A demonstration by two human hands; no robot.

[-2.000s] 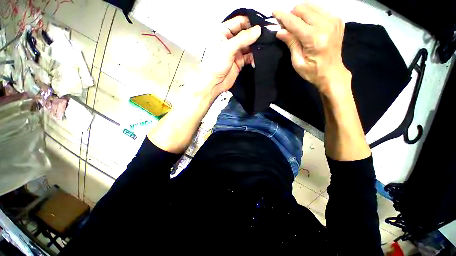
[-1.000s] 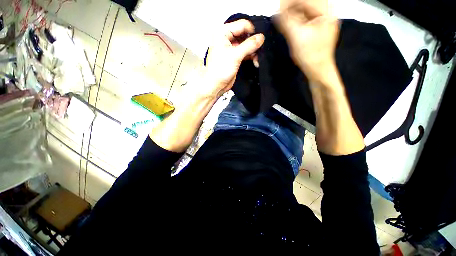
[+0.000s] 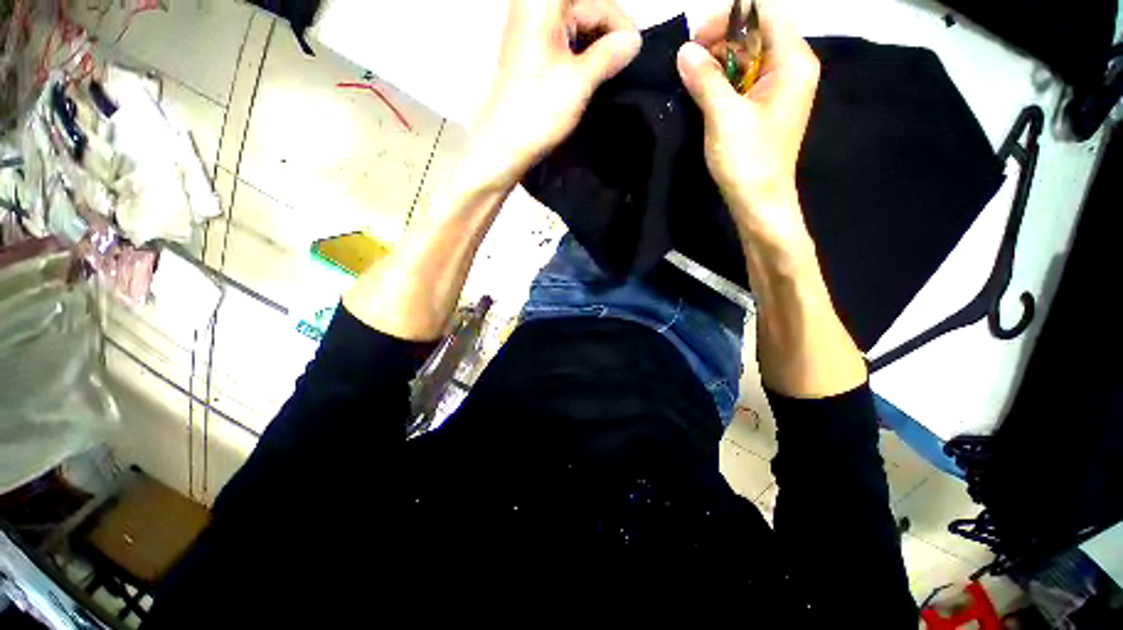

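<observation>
A black garment (image 3: pixel 881 160) lies over the white table's edge, with one part raised between my hands. My left hand (image 3: pixel 560 80) pinches its raised edge between thumb and fingers. My right hand (image 3: pixel 757 117) holds thread snips (image 3: pixel 741 55), with dark pointed blades upward and an orange-yellow and green grip, against the palm. The right thumb and a finger are at the garment's raised corner; whether they pinch the cloth is hard to tell.
A black hanger (image 3: pixel 1012 252) lies beside the garment on the white table (image 3: pixel 954 394). Bunched hanger hooks and black garments are at the right edge. White cloth pieces (image 3: pixel 142 135), a yellow-green object (image 3: pixel 351 252) and a brown stool (image 3: pixel 148 529) are at the left.
Both hands have moved up with the garment's edge, spreading it between them. The right hand has turned, so the snips now show clearly.
</observation>
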